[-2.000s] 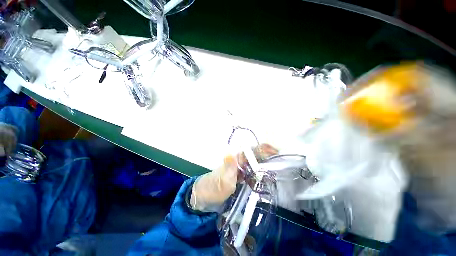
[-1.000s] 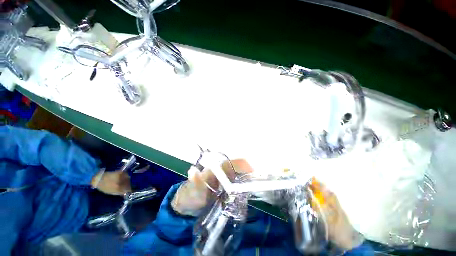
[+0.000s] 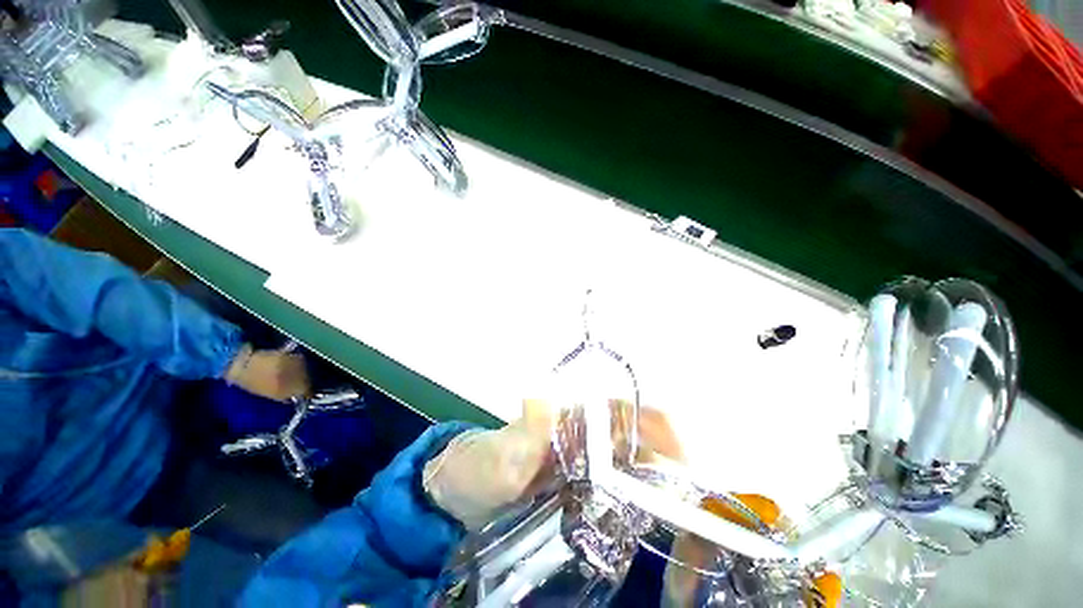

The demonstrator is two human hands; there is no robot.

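A mirror-silver balloon-dog figurine lies across the lower right of the view, its long paired lobes raised at the right. My left hand, in a thin whitish glove, is closed round a figurine lobe at lower centre. My right hand is mostly hidden behind the shiny segments; its orange fingertips show beneath the figurine's middle and touch it. A small dark cylinder lies on the white-covered bench.
Another figurine stands on the bench at upper left, beside a dark stick. A small white tag lies at the far edge. The green belt and a red bin are beyond. A blue-gowned person holds a figurine at left.
The held figurine has turned, and its paired lobes now show at the right. My right hand has come from the upper right to beneath it. The small dark cylinder is now visible on the bench.
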